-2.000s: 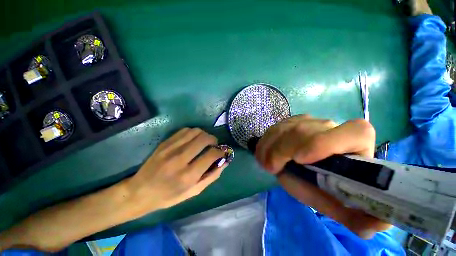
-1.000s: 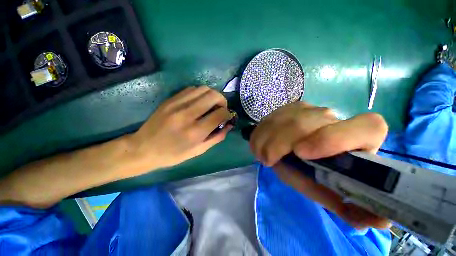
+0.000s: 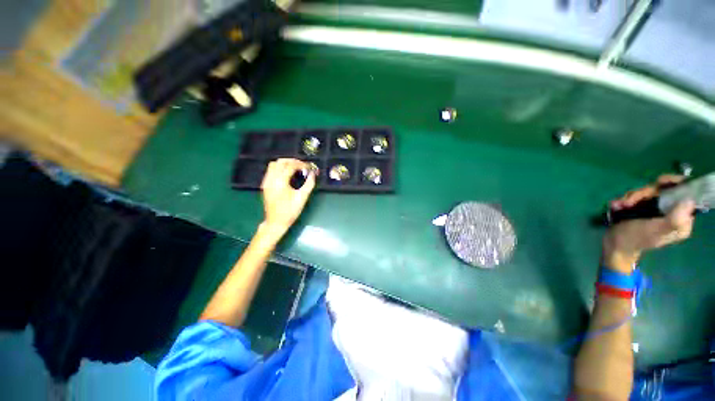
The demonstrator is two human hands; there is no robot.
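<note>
My left hand (image 3: 287, 193) is over the lower row of the black parts tray (image 3: 353, 187), with thumb and fingertips pinched at a small round electronic module (image 3: 313, 169). Fingers partly hide that module and its pocket. Other pockets hold several modules; left-side pockets look empty. My right hand (image 3: 647, 223), far right, grips the electric screwdriver (image 3: 694, 196), its dark nose pointing left above the bench, away from the tray. The round screw dish (image 3: 480, 235), filled with silvery specks, lies flat between my hands. A pointed white tab (image 3: 440, 221) touches its left edge.
Black holders (image 3: 208, 55) stand at the back left beside a wooden surface (image 3: 74, 117). Small shiny pieces (image 3: 448, 114) lie on the far bench. A pale rail (image 3: 439, 45) runs along the back. A blue-red wrist strap (image 3: 617, 282) with a thin cord is on my right wrist.
The view has shifted and shows more of the bench. My left hand has moved left from beside the dish to the tray. My right hand has moved the screwdriver right, away from the dish.
</note>
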